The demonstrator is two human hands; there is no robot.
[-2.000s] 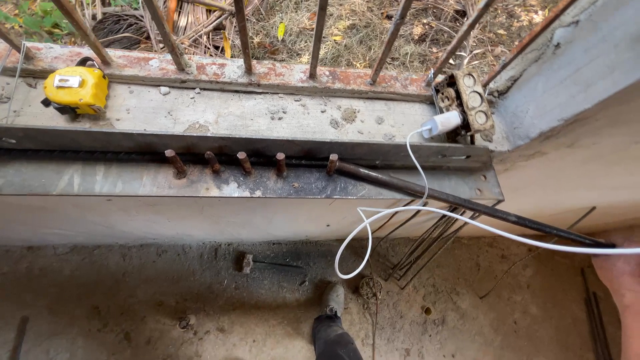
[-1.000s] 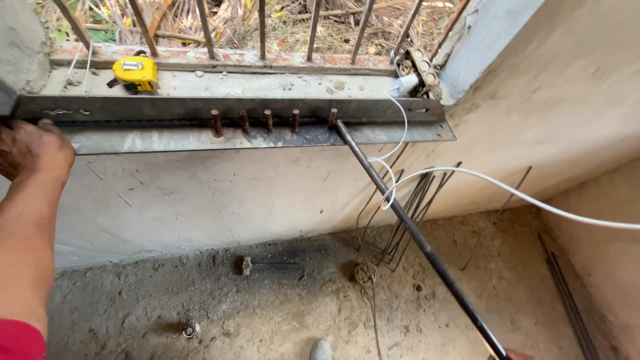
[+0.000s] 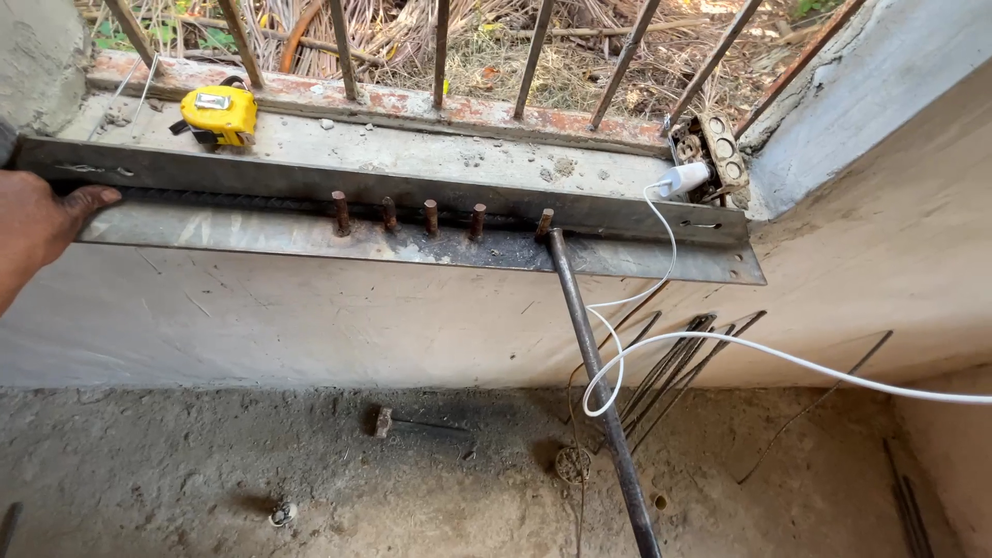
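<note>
My left hand (image 3: 39, 229) grips the left end of a ribbed steel rebar (image 3: 225, 200), its thumb lying along the bar. The rebar runs in the corner of a steel angle bar (image 3: 232, 242), behind several upright rusty steel pegs (image 3: 431, 218). Beside the rightmost peg is the upper end of a long dark metal pipe (image 3: 593, 364), which slants down past the bottom edge. My right hand is out of view. A yellow tape measure (image 3: 225, 115) sits on the window sill behind the angle bar.
A white charger (image 3: 683, 178) is plugged into an electrical box (image 3: 721, 151); its white cable (image 3: 837, 375) loops over the pipe. Bent rods (image 3: 682, 364) lean against the wall. A hammer (image 3: 384, 422) lies on the floor. Window bars (image 3: 440, 54) stand behind the sill.
The pipe has swung from a shallow slant to a steep downward one. My left hand, absent two seconds ago, is at the bar's left end. My right hand has gone from view.
</note>
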